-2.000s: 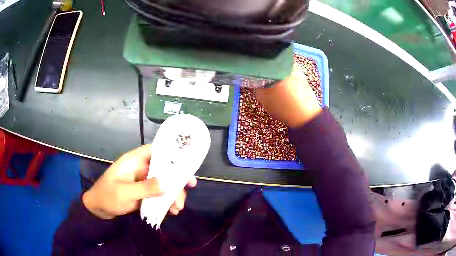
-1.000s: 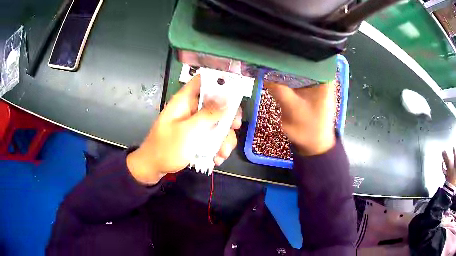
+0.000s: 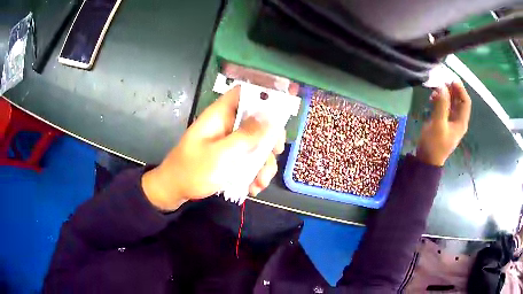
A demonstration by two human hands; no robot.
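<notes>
My left hand (image 3: 206,155) grips a white leaf stack (image 3: 252,132) in front of the green press (image 3: 321,63). The stack's upper end is at the white die plate (image 3: 229,84), under the press head; its jagged end points toward me, with a red thread (image 3: 241,229) hanging below it. The blue tray (image 3: 338,196) of small copper-coloured rivets (image 3: 344,146) lies right of the stack. My right hand (image 3: 446,123) is raised beyond the tray at the right, with its fingertips at a white piece (image 3: 441,76), partly hidden behind the press's dark body.
A smartphone (image 3: 89,34) and a crinkled clear packet (image 3: 16,54) lie at the left of the dark green bench. A red stool (image 3: 26,138) stands at lower left. A black cable runs left of the press. Part of a person's clothing (image 3: 493,267) shows at lower right.
My right hand has moved from over the tray to the upper right, to the white piece. My left hand has turned the stack from its lower position to the die plate and stays there.
</notes>
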